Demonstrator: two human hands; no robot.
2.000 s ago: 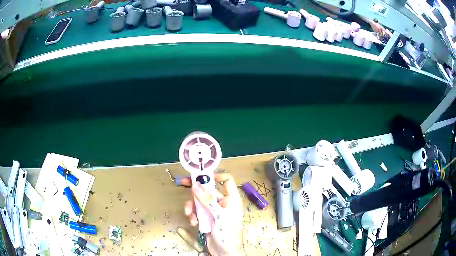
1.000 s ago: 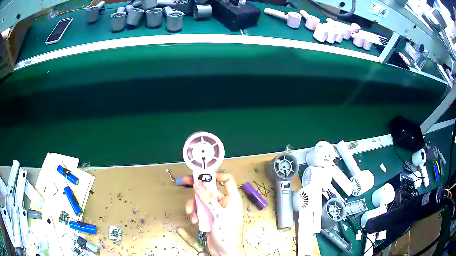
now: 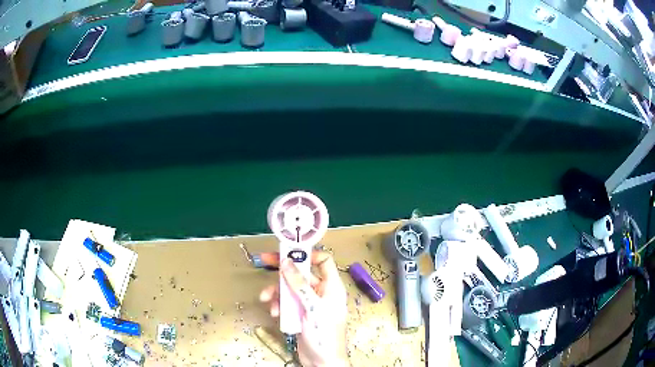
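Observation:
My right hand comes up from the bottom edge and grips a pink handheld fan by its handle. The fan is upright, its round spoked head up and the dark button area facing me. The thumb lies on the handle's front; fingertips show at its left side. A small grey-blue piece with thin wires shows beside the fingers; I cannot tell whether they touch it. My left hand is out of the picture. A purple cell and a grey fan lie to the right on the tan board.
Blue cells lie on a pale sheet at left, near a small circuit board. A pale stick lies below the hand. White fan parts and a black cylindrical tool are at right. The green belt runs beyond.
The fan has shifted slightly right in my right hand's grip. The black tool at the right has swung down, then back up and left.

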